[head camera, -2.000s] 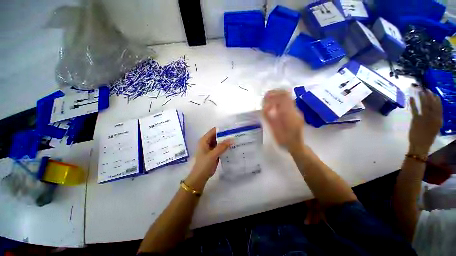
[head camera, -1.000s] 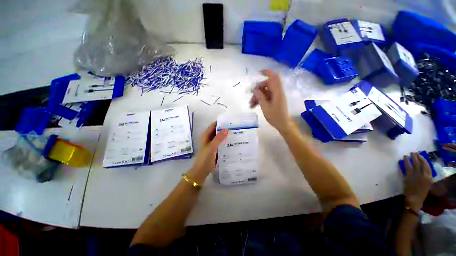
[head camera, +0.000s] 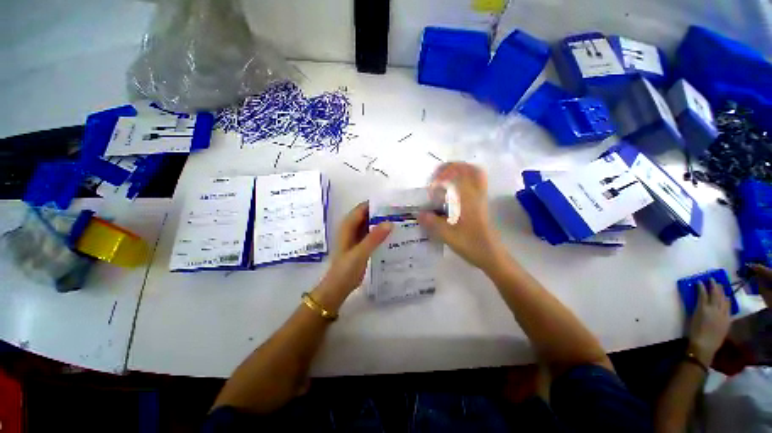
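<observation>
A flat white retail box (head camera: 405, 266) with small print and a blue band near its top lies upright in front of me, text side up. My left hand (head camera: 355, 245) holds its left edge, thumb on the front near the band. My right hand (head camera: 461, 211) is at the box's upper right corner, its fingers bent at the top flap (head camera: 398, 201); it is blurred, and the fingertips' exact hold is hard to see. Two finished box stacks, a left one (head camera: 212, 221) and a right one (head camera: 289, 218), stand side by side left of my hands.
Waiting boxes (head camera: 597, 193) lie at the right. A strip heap (head camera: 292, 117) and a clear plastic bag (head camera: 199, 59) are at the back left. Blue trays (head camera: 454, 57), box bundles (head camera: 647, 114) and dark cables (head camera: 736, 148) are at the back right. Another person's hand (head camera: 709, 320) is at the far right.
My right hand has come down from above and right of the box to its top edge. My left hand still holds the box. The view has shifted slightly.
</observation>
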